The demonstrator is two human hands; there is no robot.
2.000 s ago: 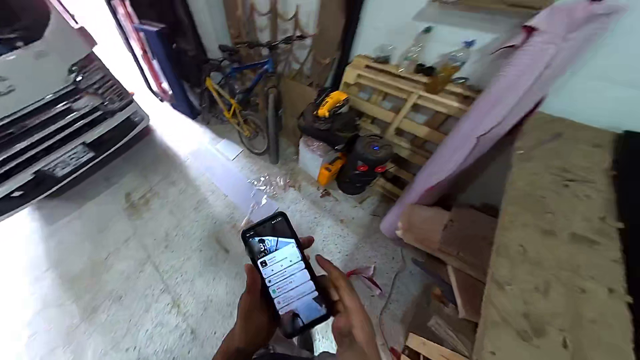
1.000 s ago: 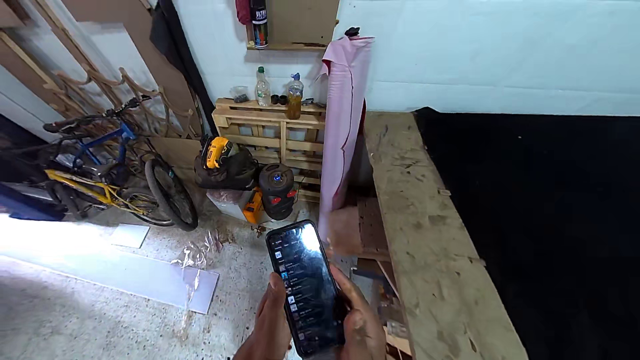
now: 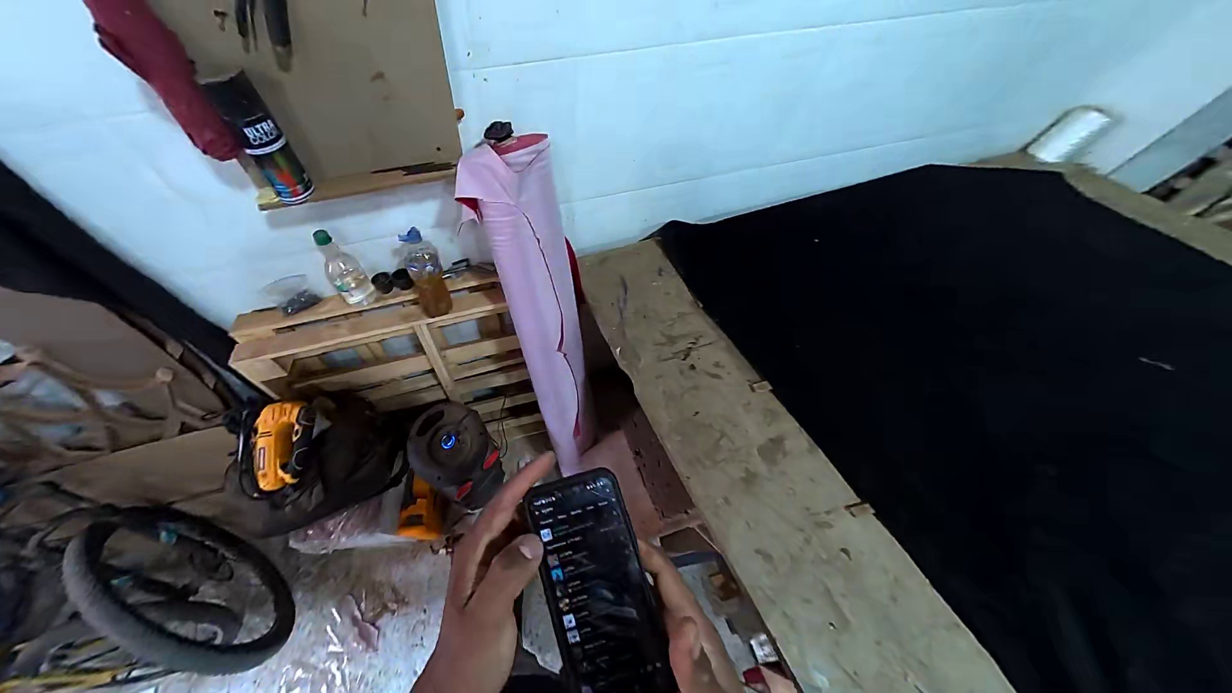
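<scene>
A black smartphone [image 3: 599,587] with a lit, dark list on its screen is held upright at the bottom centre. My left hand [image 3: 486,587] is at its left edge, thumb against the side near the screen and index finger pointing up past the top corner. Along the right edge and behind the phone lie the fingers of my right hand [image 3: 685,616], which grips it. The phone's lower end runs out of view. Beyond it stands a tall roll of pink material [image 3: 534,289], leaning by the wall.
A wooden workbench [image 3: 760,462] bearing black cloth [image 3: 962,366] fills the right. Ahead is a pallet-wood shelf [image 3: 375,332] with bottles [image 3: 345,272]. Left of me on the floor are a yellow power tool [image 3: 279,446] on a dark bag, a round black device [image 3: 450,445] and a bicycle wheel [image 3: 173,587].
The view has swung right, from the vehicle and bicycles to the bench. The phone's screen has gone from light notification panels to a dark list. My left index finger now extends past the phone's top corner.
</scene>
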